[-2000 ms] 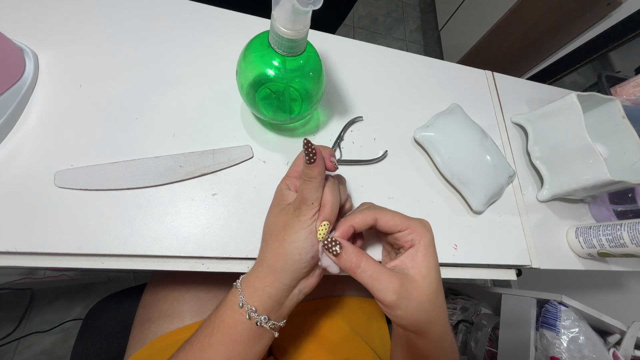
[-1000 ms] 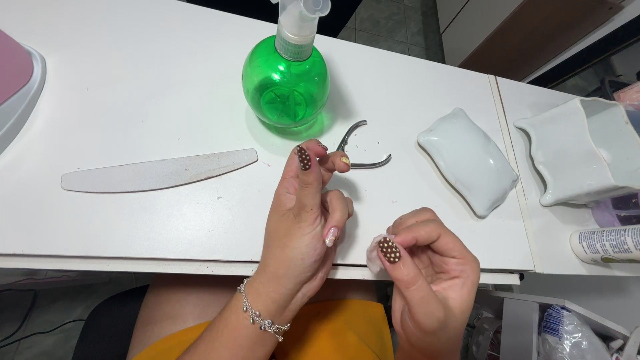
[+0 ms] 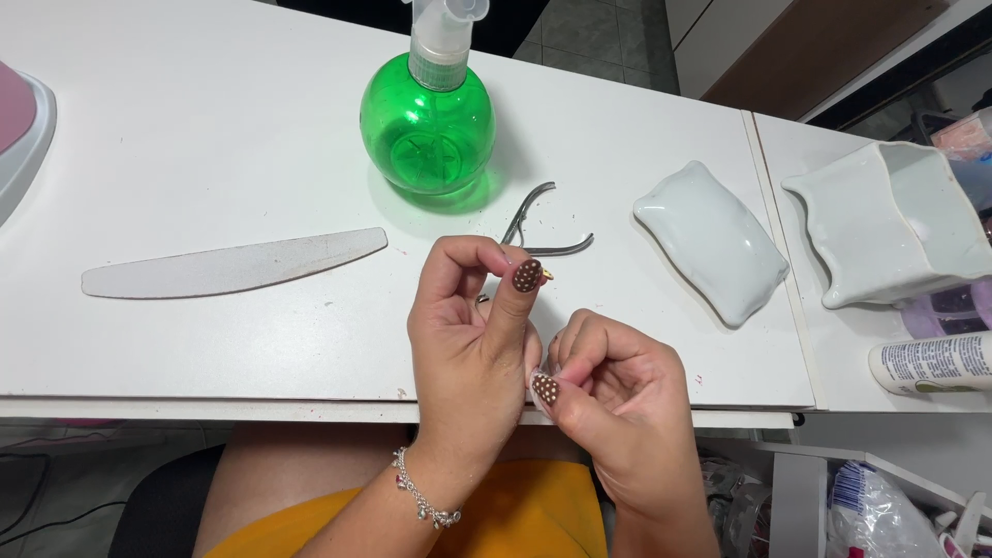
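Note:
My left hand point(image 3: 477, 341), a charm bracelet at its wrist, is raised over the table's front edge with its fingers curled and nothing plainly held. Brown polish with white dots covers its thumbnail. Against its lower fingers, my right hand point(image 3: 620, 387) pinches a small white wad point(image 3: 536, 391), perhaps cotton, mostly hidden by the thumb. Just beyond the left fingertips lie metal cuticle nippers point(image 3: 562, 250), their jaws hidden. Behind them stands a green spray bottle point(image 3: 428, 132). A white half-moon nail file point(image 3: 232, 263) lies to the left.
A white ceramic lid point(image 3: 709, 240) lies right of the nippers, beside an open white ceramic container point(image 3: 876, 225). A white bottle point(image 3: 930, 363) rests at the right edge. A pink and white object point(image 3: 31, 139) is at far left. Below right, an open drawer point(image 3: 810, 496) holds plastic packaging.
My right hand has moved back left with the white wad, from apart to against my left hand's lower fingers. My left fingers have curled in more.

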